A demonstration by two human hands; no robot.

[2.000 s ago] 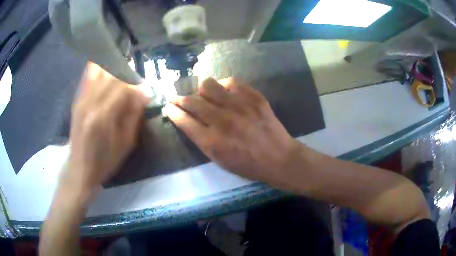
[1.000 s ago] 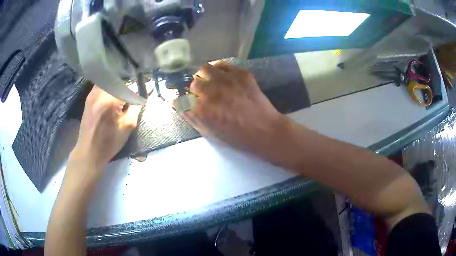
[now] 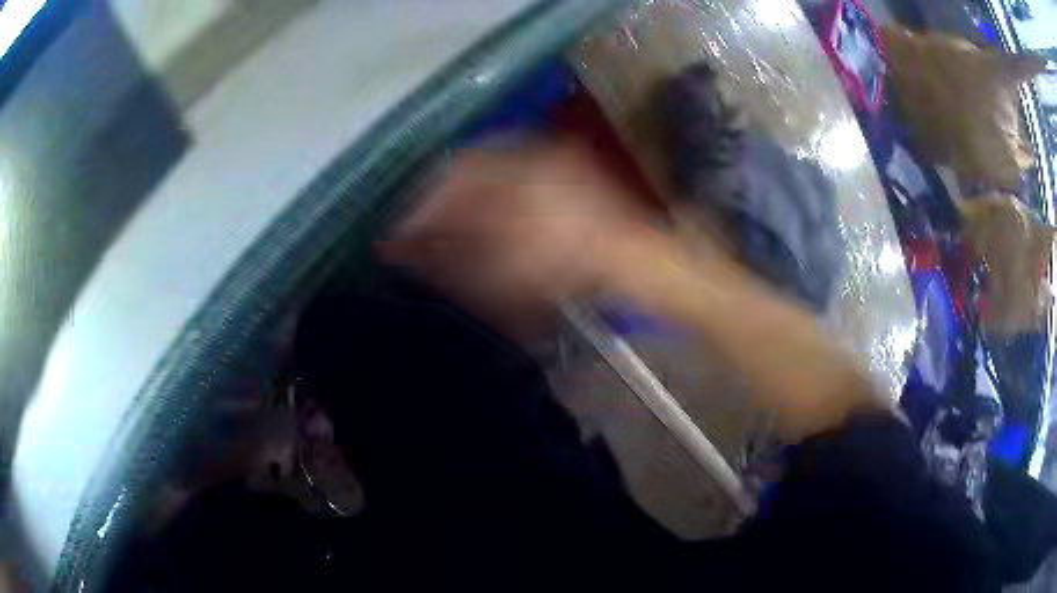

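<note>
My right hand (image 3: 510,226) is blurred, in front of the table's green edge and above my dark-clothed lap; whether it holds anything cannot be told. My left hand is not in view. Part of the dark grey fabric panel (image 3: 99,151) lies on the white table at the upper left, cut off by the picture's edge. The needle area of the sewing machine is out of view.
The white table (image 3: 267,127) has a green-tinted edge (image 3: 313,191). At right is a plastic-wrapped board (image 3: 864,243) with a grey-black cloth bundle (image 3: 771,209). Brown pieces (image 3: 956,110) and red and blue things lie beyond. A pale bar (image 3: 661,405) runs below my forearm.
The view has swung to the right and down. My right hand has left the fabric at the needle and come off the table's edge. My left hand has gone out of view.
</note>
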